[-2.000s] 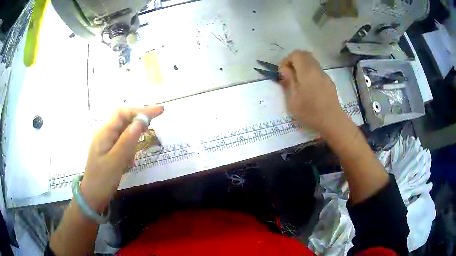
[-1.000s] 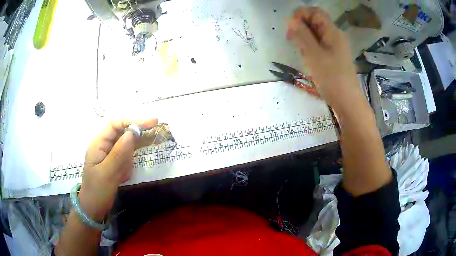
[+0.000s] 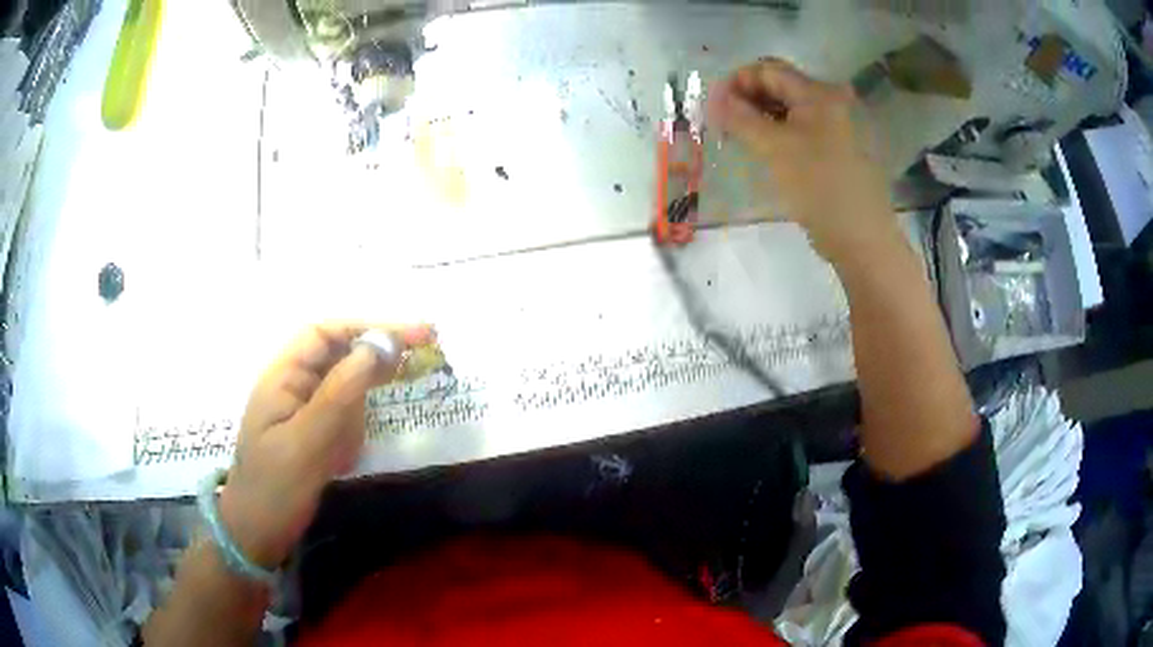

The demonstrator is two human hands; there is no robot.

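My left hand (image 3: 304, 411) is over the table's front edge at the left. It pinches a small white round piece (image 3: 376, 344) between thumb and forefinger. My right hand (image 3: 797, 139) is over the machine bed at the centre right, blurred, with its fingertips drawn together. I cannot tell whether it holds a thread. The thread snips (image 3: 679, 183) lie on the bed just left of my right fingertips, orange-red grips towards me and blades pointing away. Their black cord (image 3: 714, 331) runs down over the table's front edge.
The needle area (image 3: 379, 89) is at the upper left, with a yellow-green handled tool (image 3: 130, 63) further left. A brown-gold scrap (image 3: 424, 364) lies beside my left fingertips. A grey parts tray (image 3: 958, 284) stands at the right. White fabric (image 3: 1043, 474) is piled at the lower right.
The snips lay under my right hand pointing left; they now lie further left with blades pointing away, and their cord shows. My left hand still pinches the white piece and has shifted slightly right.
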